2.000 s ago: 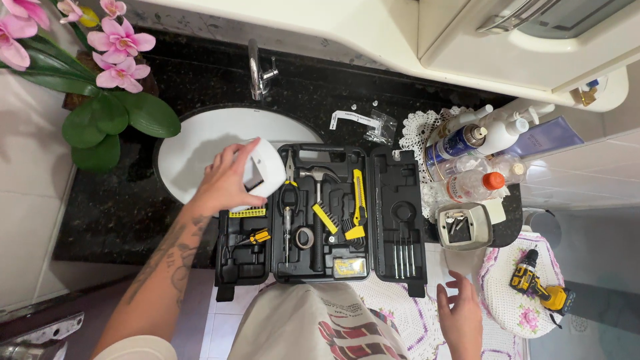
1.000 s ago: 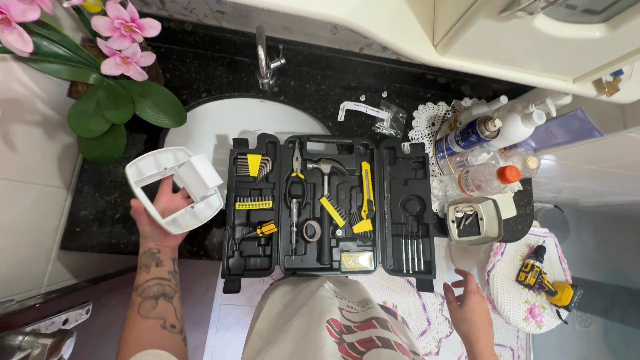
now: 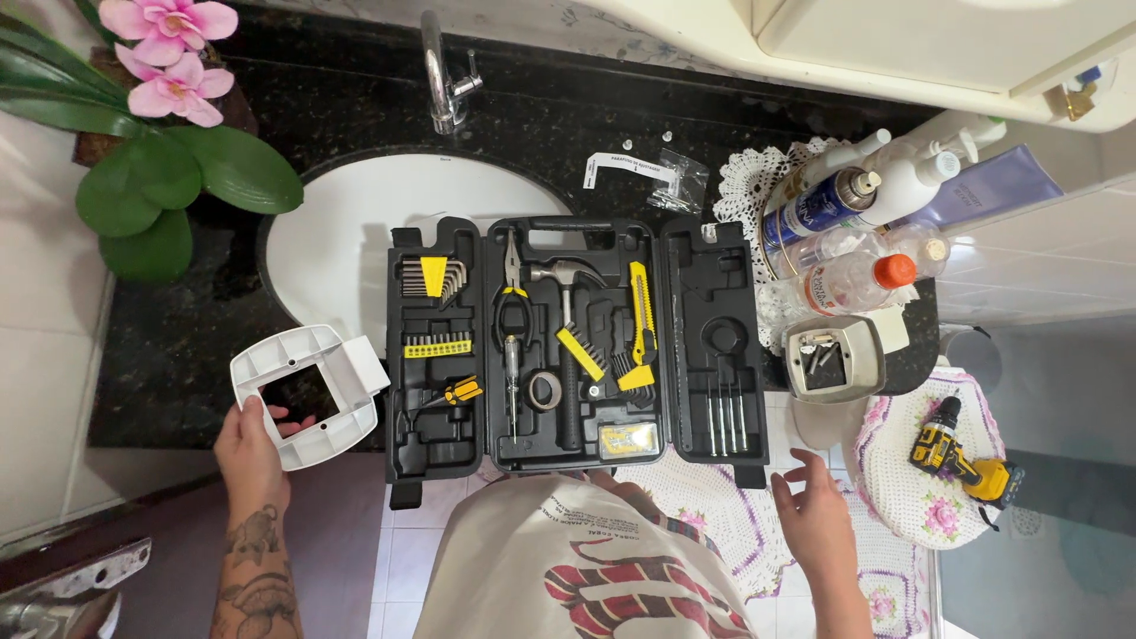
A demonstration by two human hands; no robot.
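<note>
My left hand (image 3: 257, 435) grips a white plastic frame (image 3: 346, 430) with a rectangular opening, its fingers showing through the hole. The frame is left of an open black tool case (image 3: 577, 232), which lies across the sink's front edge. Inside the case are long-nose pliers (image 3: 512, 311), a claw hammer (image 3: 568, 355), a yellow utility knife (image 3: 641, 311), a roll of tape (image 3: 543, 390), a tester screwdriver (image 3: 512, 382), hex keys (image 3: 444, 277) and thin screwdrivers (image 3: 726, 417). My right hand (image 3: 812, 506) hangs empty with its fingers apart, below a small grey container (image 3: 865, 355) holding small metal parts.
A white basin (image 3: 328, 231) and a chrome faucet (image 3: 439, 80) are behind the case. Paper strip and small plastic bag (image 3: 682, 182) lie on the black counter. Bottles (image 3: 852, 280) stand at right. A cordless drill (image 3: 954, 453) rests on a crocheted cover. An orchid (image 3: 177, 169) is at left.
My left hand has moved left and down with the white plastic frame, from over the basin to beside the case. The frame has been turned over, showing its ribbed side. My right hand remains empty.
</note>
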